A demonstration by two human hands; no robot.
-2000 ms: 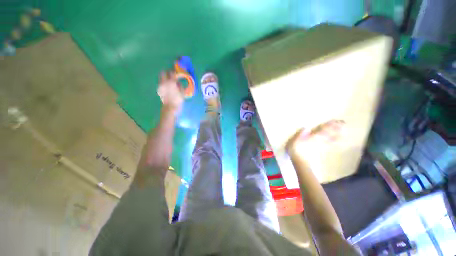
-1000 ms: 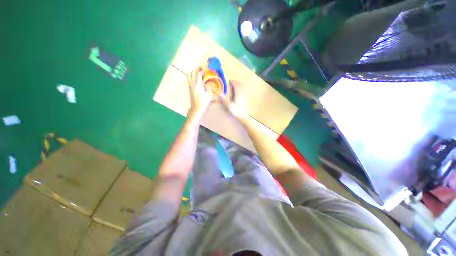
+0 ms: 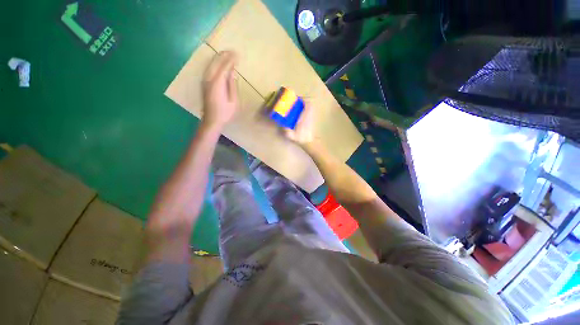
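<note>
A brown shipping carton (image 3: 267, 149) lies tilted across my knees, with a dark centre seam running along its upper face. My left hand (image 3: 220, 89) rests on the carton beside the seam, at its far left part, fingers close together. My right hand (image 3: 304, 129) holds the blue tape gun (image 3: 286, 108) with its orange-yellow roll over the seam near the middle. The tape gun is slightly blurred. I cannot tell whether tape lies on the seam.
Large brown cartons (image 3: 82, 238) stand at the lower left. A red stool (image 3: 337, 218) is right of my legs. A black floor fan (image 3: 331, 25) base is at the upper right. A shiny metal-topped table (image 3: 445, 159) is at the right. The green floor has an exit marking.
One second ago both hands were together at the tape gun. Now my left hand lies on the carton and the tape gun is in my right hand. Earlier my left hand held the tape gun.
</note>
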